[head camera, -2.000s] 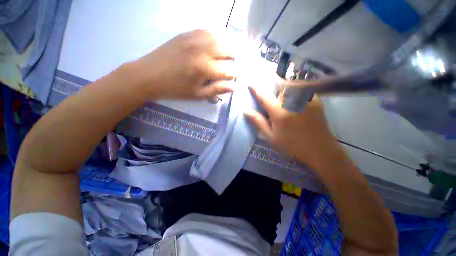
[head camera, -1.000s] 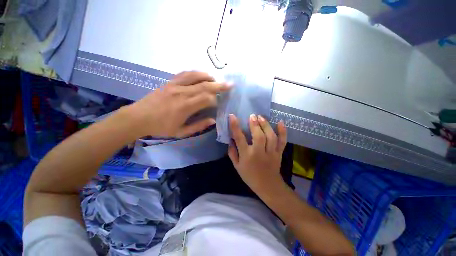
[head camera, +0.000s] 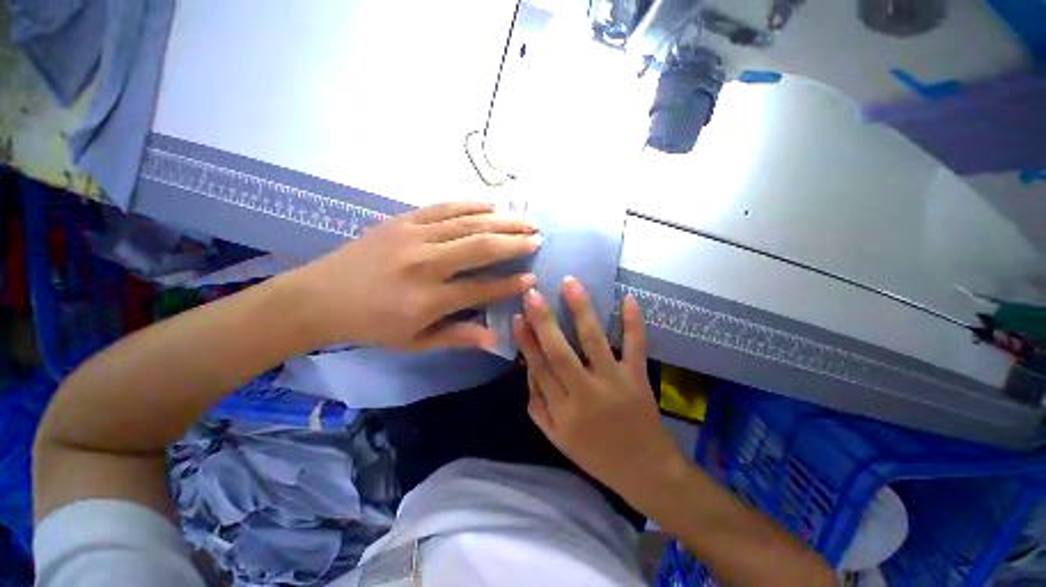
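A light grey-blue cloth piece, likely a collar or band (head camera: 583, 250), lies over the table's front edge, its far part washed out by glare. My left hand (head camera: 419, 275) holds its left side down, fingers pointing right across it. My right hand (head camera: 591, 384) lies on its near right part with spread fingertips. What is under my palms is hidden. The needle area (head camera: 619, 23) is beyond the cloth, with a dark ribbed cylindrical part (head camera: 686, 103) beside it.
The ruled table edge (head camera: 264, 201) runs across. Grey-blue cloth (head camera: 109, 80) lies upper left. A curved cloth strip (head camera: 379, 376) hangs below my left hand, above crumpled grey pieces (head camera: 281, 487). A blue basket (head camera: 791, 447) stands lower right, and a green-handled tool (head camera: 1015, 321) lies far right.
Since two seconds ago, both hands and the cloth have come back from the needle area to the table edge. Since one second ago, the view has shifted slightly, with more of the machine head showing.
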